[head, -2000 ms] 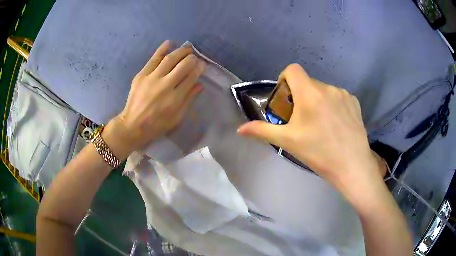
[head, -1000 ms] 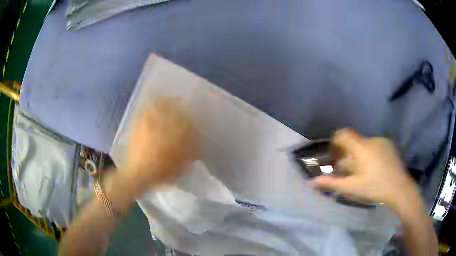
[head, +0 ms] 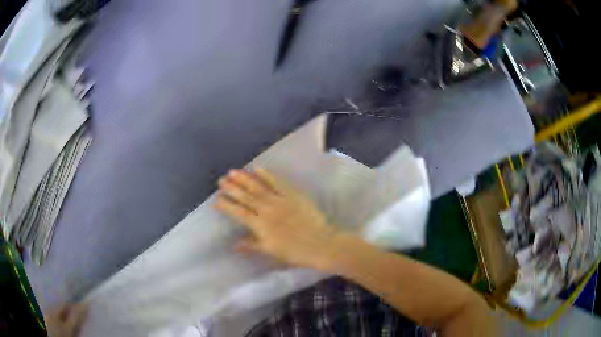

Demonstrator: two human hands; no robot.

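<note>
The light grey garment panel (head: 198, 243) lies diagonally across the near side of the table, with a whiter cloth flap (head: 402, 204) at its right end. My right hand (head: 280, 217) lies flat on the panel, palm down and holding nothing. My left hand (head: 66, 319) is blurred and partly cut off at the bottom left, by the panel's left end; its grip cannot be told. The steam iron (head: 468, 59) stands at the upper right, away from both hands.
Layered grey panels (head: 56, 178) lie at the table's left. Black shears (head: 288, 36) lie at the top. Cords lie near the iron. A yellow-railed basket with crumpled grey pieces (head: 543, 217) is at the right. The blue-grey table (head: 165, 131) has a cut-off right corner.
The view has swung right. My right hand has let go of the iron and now lies on the panel. The panel has turned, and my left hand has moved to its left end.
</note>
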